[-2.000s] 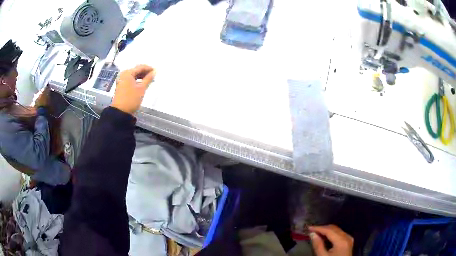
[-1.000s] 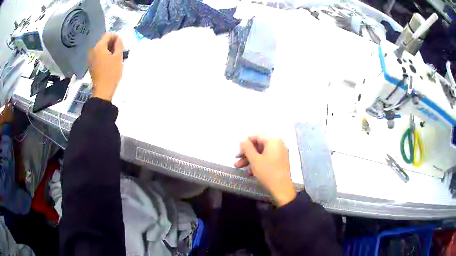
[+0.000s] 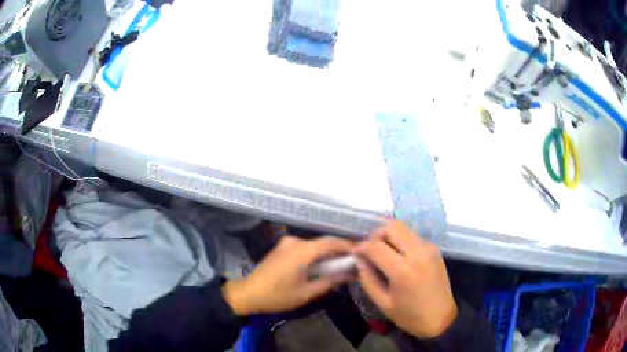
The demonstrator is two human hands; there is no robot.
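Observation:
My left hand (image 3: 292, 275) is over the lap, just below the table's front edge, its fingers closed on a small white piece (image 3: 335, 265), perhaps a folded strip. My right hand (image 3: 409, 278) is beside it, fingers curled and fingertips at the white piece's right end. The hands are blurred, so the right hand's grip is unclear. A flat grey-blue cloth piece (image 3: 411, 172) lies on the table, its near end at the front edge by my right hand. A stack of cut pieces (image 3: 302, 34) lies at the back.
Thread snips (image 3: 540, 188) and green-and-yellow scissors (image 3: 562, 157) lie right, near the sewing machine (image 3: 570, 75). A grey device with a round grille (image 3: 65, 38) stands far left. The ruler edge (image 3: 240, 196) runs along the front. Below are grey cloth (image 3: 130, 240) and a blue basket (image 3: 502, 313).
My left hand has come from the table's left side down to the lap. My right hand has moved down and slightly right to meet it. A white piece now shows between them. The camera view has shifted.

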